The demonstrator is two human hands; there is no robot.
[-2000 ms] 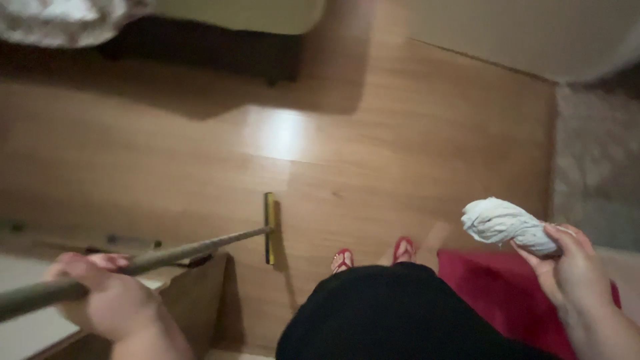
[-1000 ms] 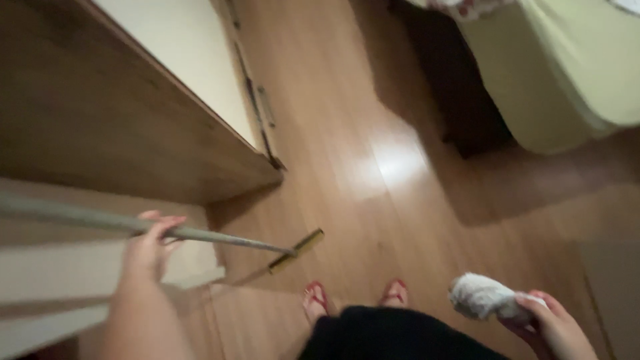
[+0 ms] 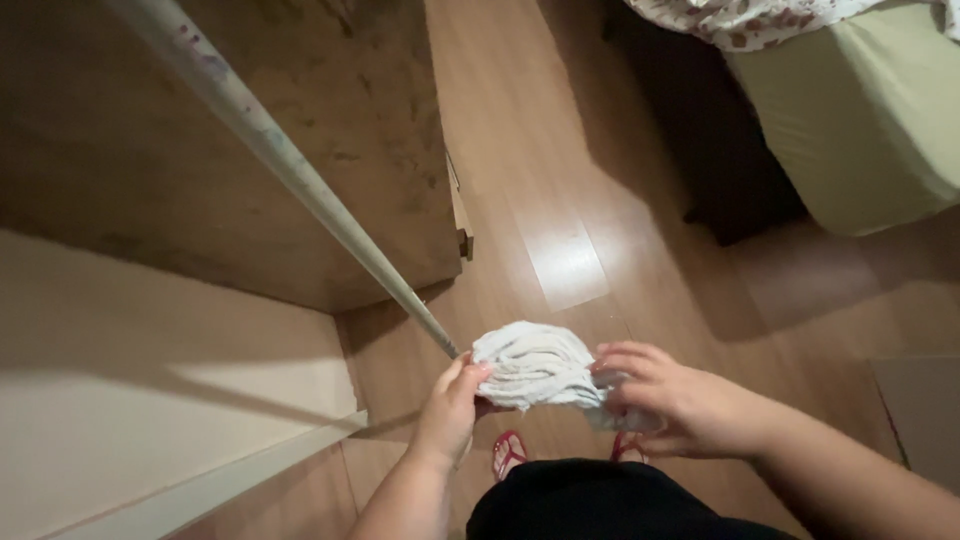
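Observation:
A folded, bunched white cloth point(image 3: 534, 365) is held in front of my body, above my feet. My left hand point(image 3: 448, 409) grips the cloth's left side, thumb on top. My right hand point(image 3: 660, 394) holds its right end, the fingers curled around a loose grayish part. A long pale pole point(image 3: 300, 176), stained with small purple spots, slants from the upper left down to my left hand, where its visible part ends. Whether my left fingers touch the pole cannot be told. The pole's lower end and head are hidden.
A wooden cabinet point(image 3: 247, 150) stands at the upper left beside a pale wall point(image 3: 165, 337) with a white baseboard point(image 3: 225, 480). At the upper right is a bed point(image 3: 847, 120) with a yellow-green sheet and dark base. Wood-look flooring point(image 3: 510, 150) runs between them. My feet wear red flip-flops point(image 3: 510, 452).
My two hands have come together at the white cloth, which only my right hand held before. My left hand was around the pole away from the cloth. The view has turned toward the cabinet.

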